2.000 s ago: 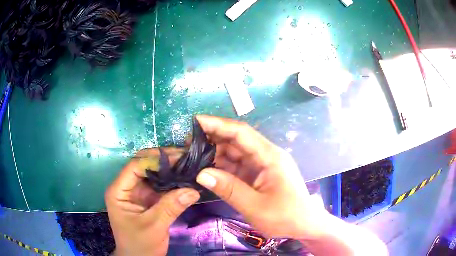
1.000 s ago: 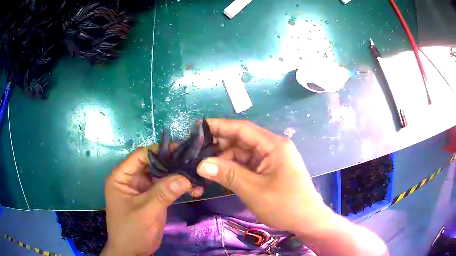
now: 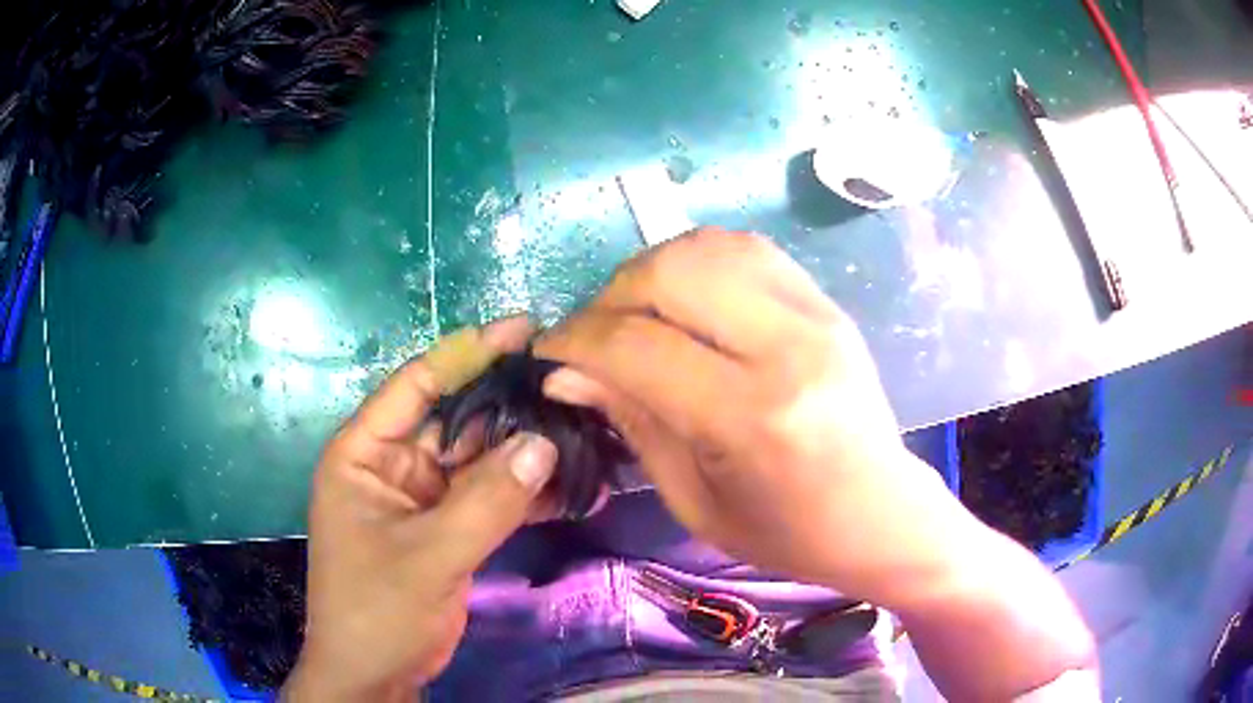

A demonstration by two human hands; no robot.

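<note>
A black, glossy, spiky hair piece is held above the bench's front edge. My left hand grips it from the left, thumb on its near face; a yellowish band shows on a finger. My right hand is over its upper right side, with thumb and fingertips pinched at its top edge. The right fingers hide part of the piece.
The green bench bears a black heap of hair pieces, a white strip, a white bottle, a pen-shaped tool, a thin red handle and a blue-handled tool. Crates of black pieces stand below.
My right hand has moved up and over the hair piece, back of the hand now showing. The piece has been turned, its spikes no longer pointing up. The view has shifted slightly.
</note>
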